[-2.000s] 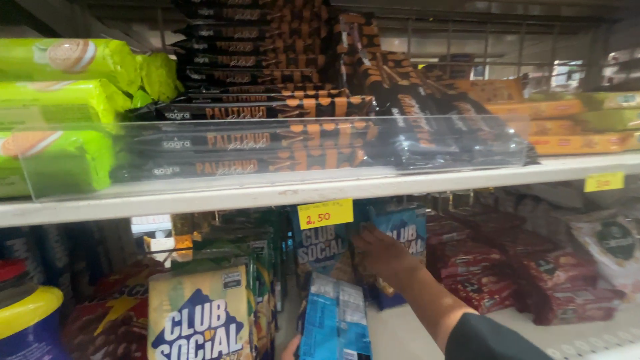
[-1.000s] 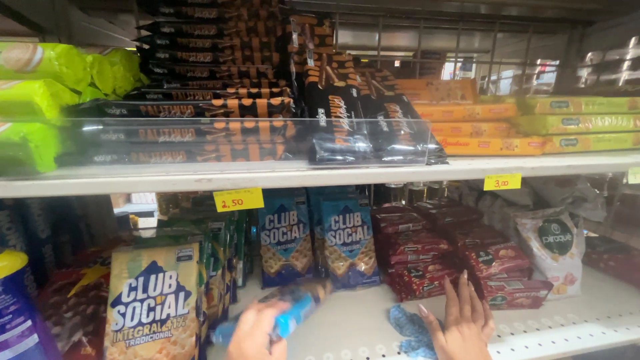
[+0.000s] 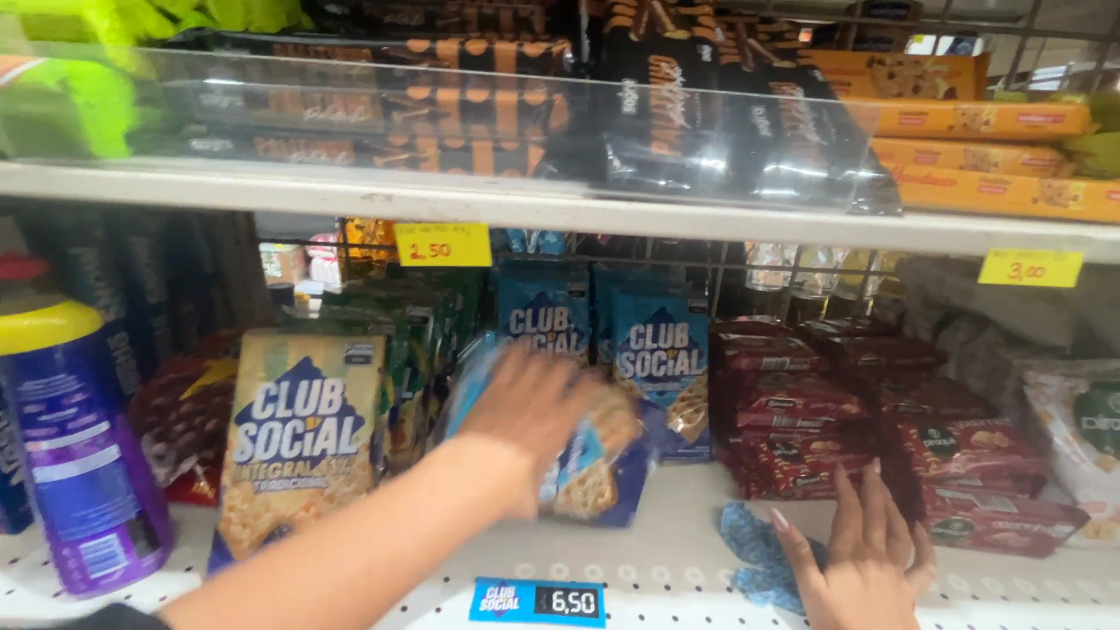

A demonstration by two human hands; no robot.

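My left hand (image 3: 534,420), blurred by motion, grips a blue Club Social cracker pack (image 3: 604,464) that is tilted on the lower shelf. Behind it, more blue Club Social packs (image 3: 662,367) stand upright in rows. Low on the right, my right hand (image 3: 862,560) rests with fingers apart at a crumpled blue cloth (image 3: 761,551), close to the dark red biscuit packs (image 3: 796,455). Whether its fingers grip the cloth cannot be told. A beige Club Social pack (image 3: 302,446) stands at the left, in front of green packs (image 3: 420,367).
A purple bottle with a yellow top (image 3: 79,446) stands at the far left. The upper shelf's white edge (image 3: 560,201) and clear plastic guard run above my hands. A blue price tag (image 3: 537,602) sits on the perforated lower shelf (image 3: 647,560). A white bag (image 3: 1085,437) is at the right.
My left hand has moved up and inward with the pack, toward the upright blue ones. My right hand, at the upright blue packs two seconds ago, is now low beside the red packs. The view is closer.
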